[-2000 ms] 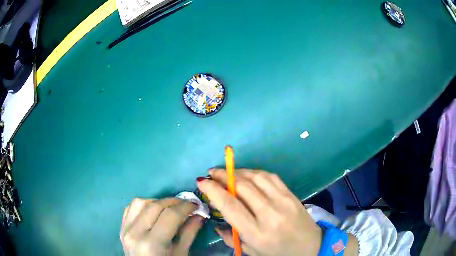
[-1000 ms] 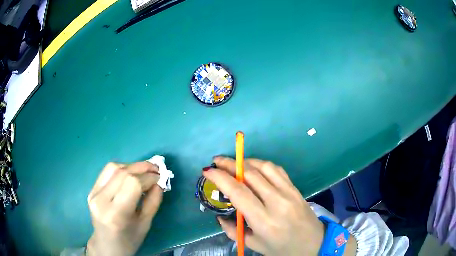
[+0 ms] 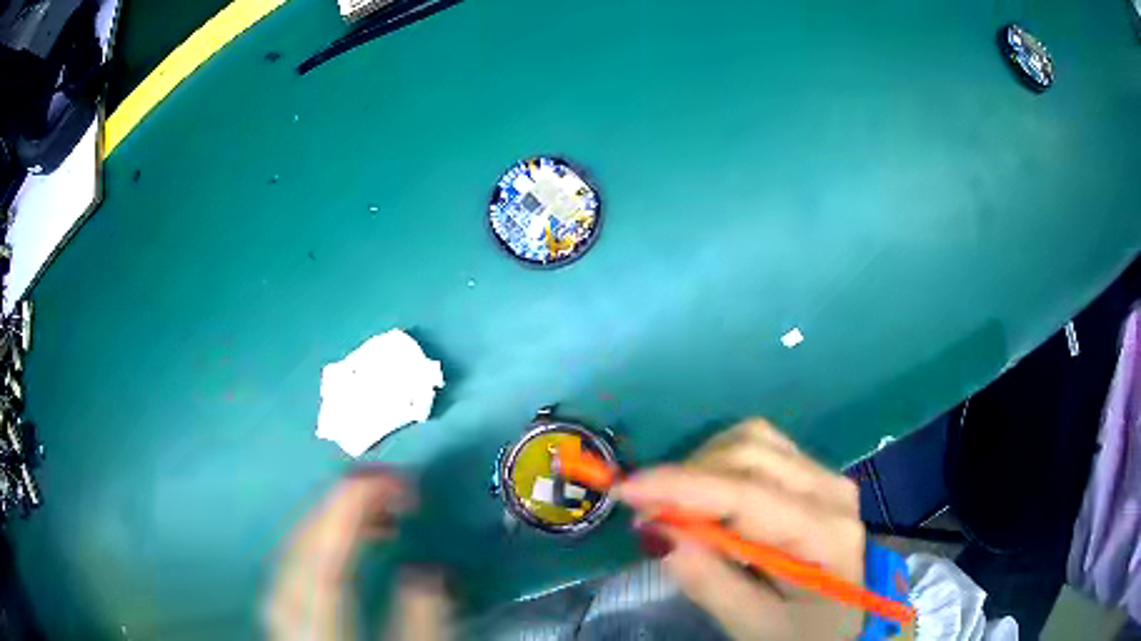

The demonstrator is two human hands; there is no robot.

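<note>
The open watch case (image 3: 523,482), a dark ring with a yellow inside and small white and black strips, lies on the green mat near the front edge. My right hand (image 3: 751,526) holds the orange spudger (image 3: 801,570), its end over the yellow inside of the case. My left hand (image 3: 357,564) is blurred, empty, fingers apart, left of the case and not touching it. The white wipe (image 3: 379,391) lies spread on the mat above my left hand.
A round circuit board module (image 3: 546,210) lies beyond the case. A second module (image 3: 1027,56) is far right. A tiny white scrap (image 3: 792,337) lies right of centre. Black tweezers (image 3: 375,35) are at the top. Small metal parts (image 3: 18,426) are heaped far left.
My left hand has let go of the wipe, which lies on the mat. My right hand has shifted right off the case rim, and the spudger has swung from upright to slanting, its end over the case.
</note>
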